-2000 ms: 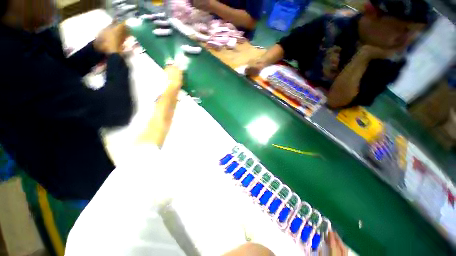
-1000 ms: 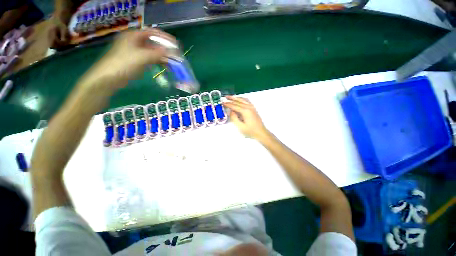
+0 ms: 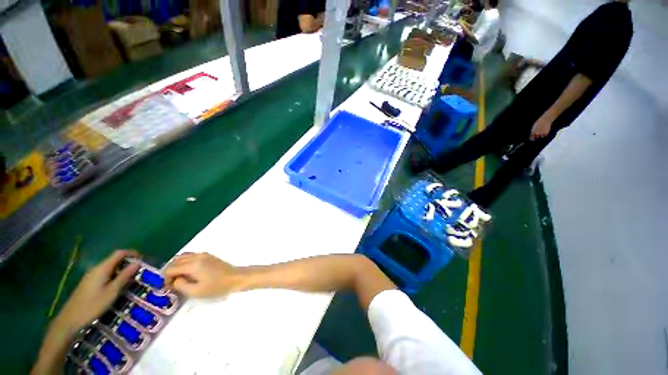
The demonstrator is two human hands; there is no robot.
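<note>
Several half-assembled units (image 3: 143, 316) with blue blocks and pink-white rims lie side by side at the lower left. The end unit (image 3: 151, 279) is between my hands. My left hand (image 3: 95, 293) has its fingers on the upper, belt-side end of this unit and covers part of it. My right hand (image 3: 199, 275) has bent fingers at its other end. The fingertips are partly hidden and slightly blurred. The lower end of the row is cut off by the picture's edge.
A blue bin (image 3: 344, 162) stands on the white bench (image 3: 253, 227). The green belt (image 3: 183, 187) runs alongside, with a yellow strip (image 3: 64, 277) on it. A bag of white parts (image 3: 458, 216) sits on a blue stool (image 3: 403, 245). A person in dark clothes stands at right.
The view has swung right, so the row now shows at the lower left. My left hand has come down from above the belt to the row's end, beside my right hand.
</note>
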